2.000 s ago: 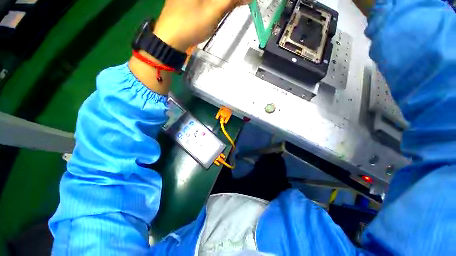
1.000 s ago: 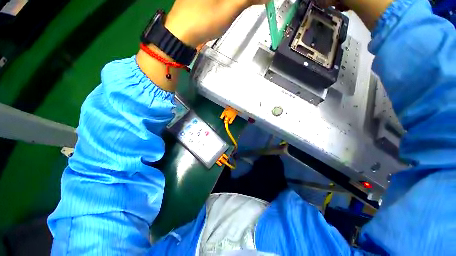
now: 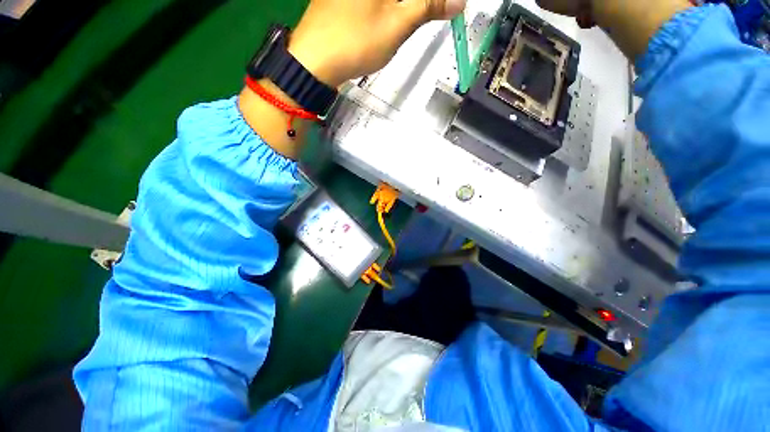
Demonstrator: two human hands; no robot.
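A thin metallic phone frame (image 3: 553, 89) lies in the black fixture block (image 3: 515, 125) on the machine bed. The mint-green fixture cover (image 3: 463, 63) is tilted up at the block's left side. My left hand (image 3: 371, 29) is at the top edge, its fingertips at the green cover's upper part; the picture's edge cuts it off, and its grip cannot be made out. My right hand (image 3: 612, 17) is at the top edge beyond the block's far right corner, partly cut off; what it holds cannot be seen.
The white machine bed (image 3: 405, 148) bears a round button (image 3: 465, 193) near its front edge. A teach pendant (image 3: 333, 240) with an orange cable (image 3: 385, 228) lies on the green surface (image 3: 291, 337). A perforated metal plate (image 3: 581, 126) is right of the block. A red light (image 3: 605, 315) glows at the front right.
The view has shifted slightly. My right hand has come into view near the block's far corner, then moved a little right of it. My left hand stays near the green cover, which remains tilted up.
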